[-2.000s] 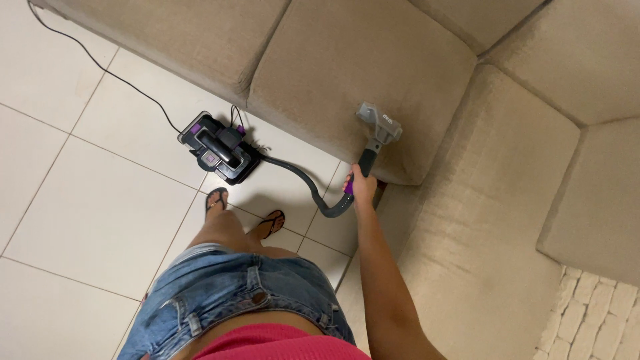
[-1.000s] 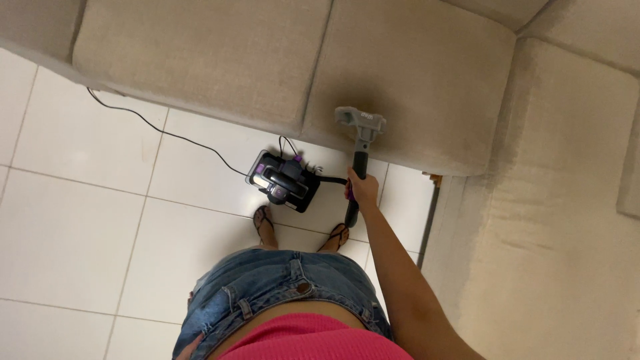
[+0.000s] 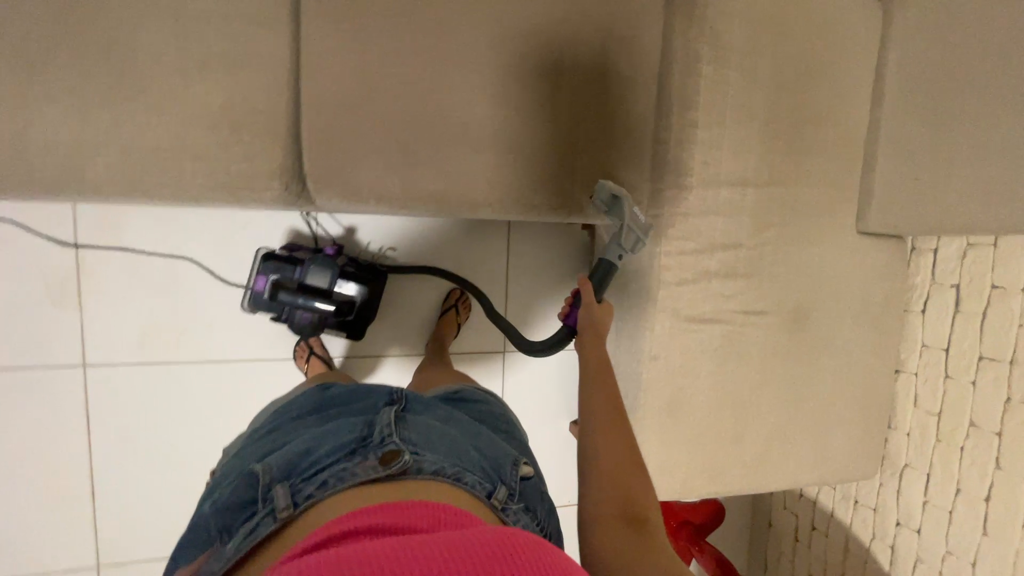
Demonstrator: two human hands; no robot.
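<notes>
My right hand (image 3: 592, 316) is closed around the black and purple handle (image 3: 602, 280) of an upholstery cleaner's hose. The grey nozzle (image 3: 621, 214) on its end is at the front corner of a beige sofa seat cushion (image 3: 448, 104); whether it touches the fabric I cannot tell. A dark patch (image 3: 580, 104) shows on the cushion just beyond the nozzle. From the handle the black hose (image 3: 496, 316) curves left to the black and purple portable cleaning machine (image 3: 316, 290), which stands on the tiles by my feet. My left hand is out of the frame.
A power cord (image 3: 144, 253) runs left from the machine across the white tiled floor (image 3: 160, 320). The sofa's chaise section (image 3: 760, 344) lies to the right, with a whitish brick-textured wall (image 3: 960, 384) beyond it. A glossy red object (image 3: 694, 528) shows at the bottom, beside my forearm.
The nozzle was over the cushion front and is now at its right corner, by the chaise. My right hand still holds the handle. The view has shifted and turned.
</notes>
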